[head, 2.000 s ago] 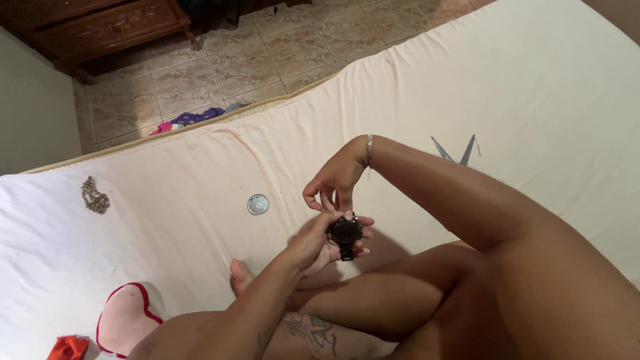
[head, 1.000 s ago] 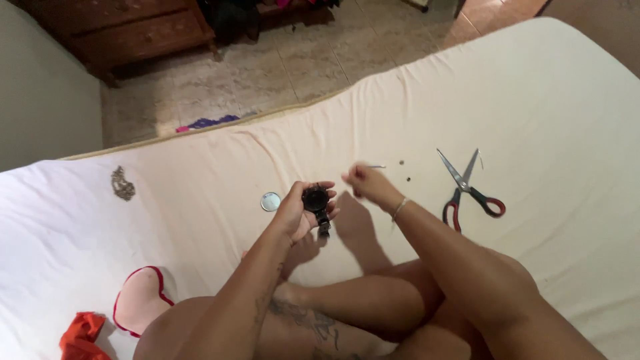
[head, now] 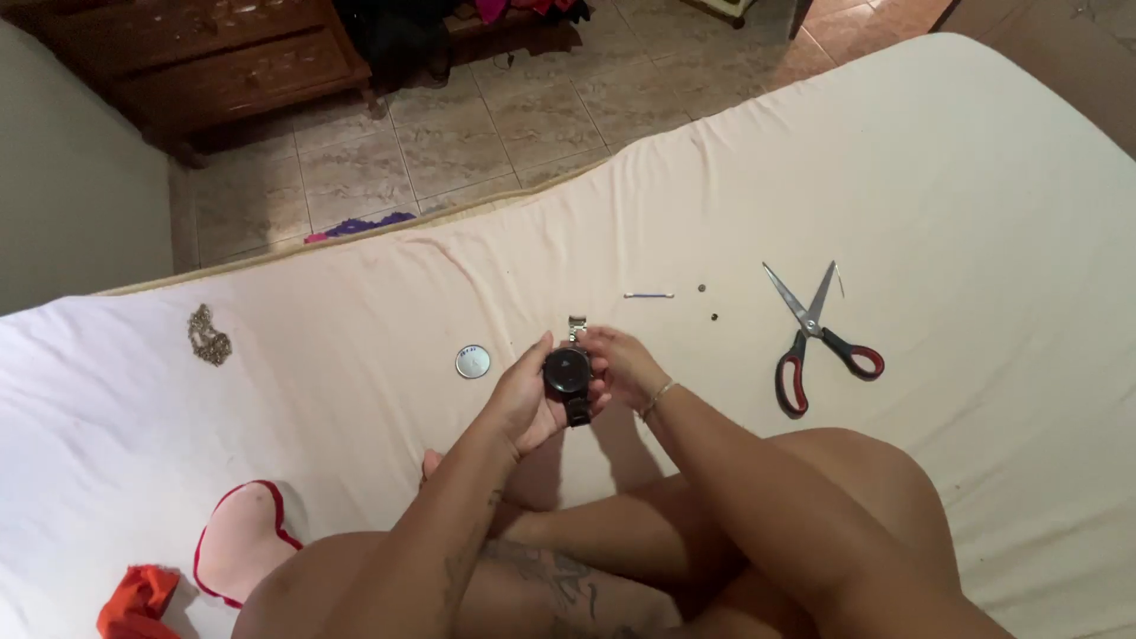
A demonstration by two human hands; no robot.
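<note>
My left hand [head: 531,398] holds a black wristwatch [head: 567,370] face up, its metal band hanging toward me and its other end extending away. The fingers of my right hand [head: 626,359] touch the watch's far side, at the upper band. Left of the hands lies a round metal disc [head: 473,361], likely a watch case back. A cotton swab [head: 649,295] and two tiny round parts [head: 701,287] rest on the sheet beyond my right hand. Open scissors [head: 811,329] with black and red handles lie at the right, a thin pin-like piece [head: 840,280] by one blade tip.
A tangled chain [head: 209,335] lies on the bed sheet [head: 355,373] at the left. Nearer are a heart-shaped item with red trim [head: 240,541] and an orange-red cloth [head: 140,603]. Beyond the bed edge stand a wooden dresser [head: 240,80] and a tiled floor [head: 453,133].
One second ago my right hand was apart from the watch, near the swab; now it is back at the watch, and the swab lies free on the sheet.
</note>
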